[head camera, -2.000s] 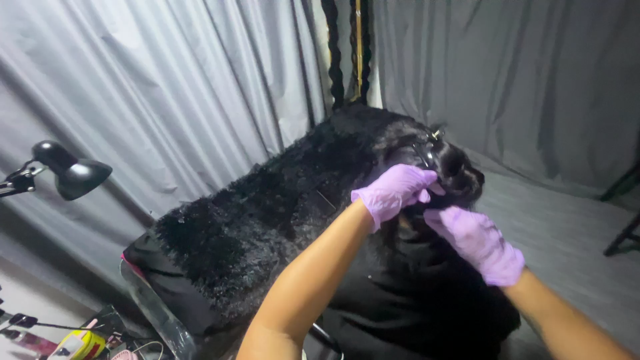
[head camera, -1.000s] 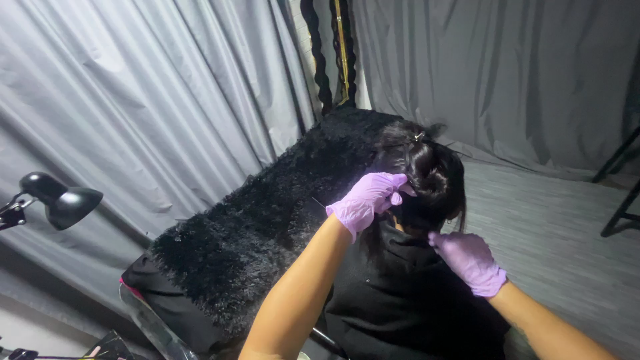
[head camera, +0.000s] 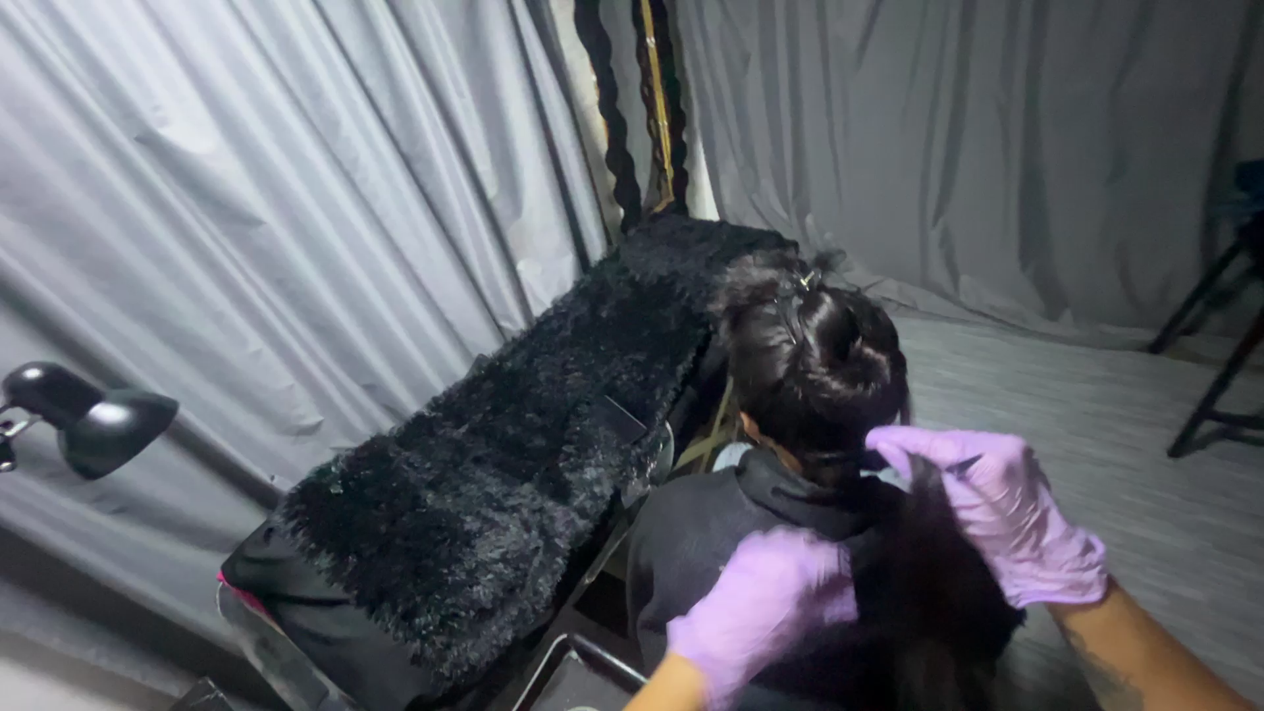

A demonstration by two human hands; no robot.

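A seated person, seen from behind, has dark hair [head camera: 815, 370] gathered up on the head and held by a small metal clip [head camera: 809, 280]. The person wears a black hooded top [head camera: 691, 533]. My right hand [head camera: 1007, 509], in a purple glove, pinches a hanging lock of dark hair [head camera: 923, 533] at the right of the neck; a thin dark tip shows by its fingers. My left hand [head camera: 765, 602], gloved alike and blurred, is over the person's upper back, with its fingers bent. Whether it holds anything cannot be made out.
A table with a black furry cover [head camera: 474, 444] runs along the left, with a dark flat object [head camera: 624, 420] on it. A black lamp [head camera: 114, 430] is at far left. A black tray [head camera: 583, 671] is at the bottom edge. Tripod legs [head camera: 1210, 365] stand at right, before grey curtains [head camera: 938, 148].
My left hand has moved down from the back of the head to the upper back. My right hand now has a lock of hair drawn out from the neck. The person's head looks more upright than at first.
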